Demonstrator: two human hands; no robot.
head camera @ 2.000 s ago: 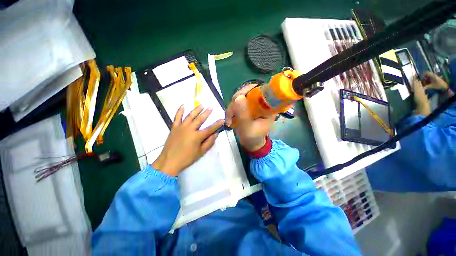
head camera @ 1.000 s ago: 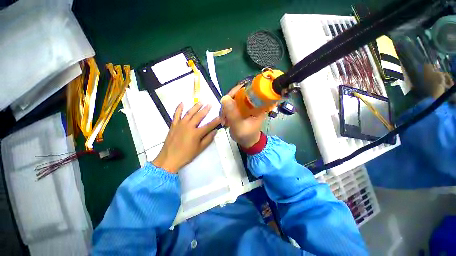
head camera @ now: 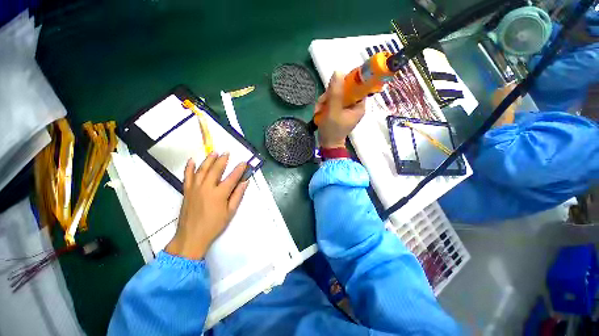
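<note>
A black device frame (head camera: 155, 155) with a small and a large pale window lies tilted on the white fixture (head camera: 266, 226). An amber flex cable (head camera: 203, 130) lies across its large window. My left hand (head camera: 209, 203) rests flat, fingertips on the frame's lower part. My right hand (head camera: 339, 117) grips the orange electric screwdriver (head camera: 365, 80), its tip end beside a round screw tray (head camera: 289, 141) with dark specks. The bit itself is too small to make out. A second round dark tray (head camera: 293, 84) sits just above.
Amber flex cables (head camera: 60, 177) and red-black wires (head camera: 33, 268) lie left, near white foam sheets (head camera: 20, 92). At right are a white component tray (head camera: 332, 54), another frame (head camera: 428, 146) and a lower compartment tray (head camera: 453, 262). The screwdriver's black cable crosses above. Another person's blue sleeve (head camera: 525, 161) shows at right.
My right hand and the screwdriver have moved off the frame's right edge to the round trays, uncovering the lower tray. My left hand stays on the frame. The camera view has shifted.
</note>
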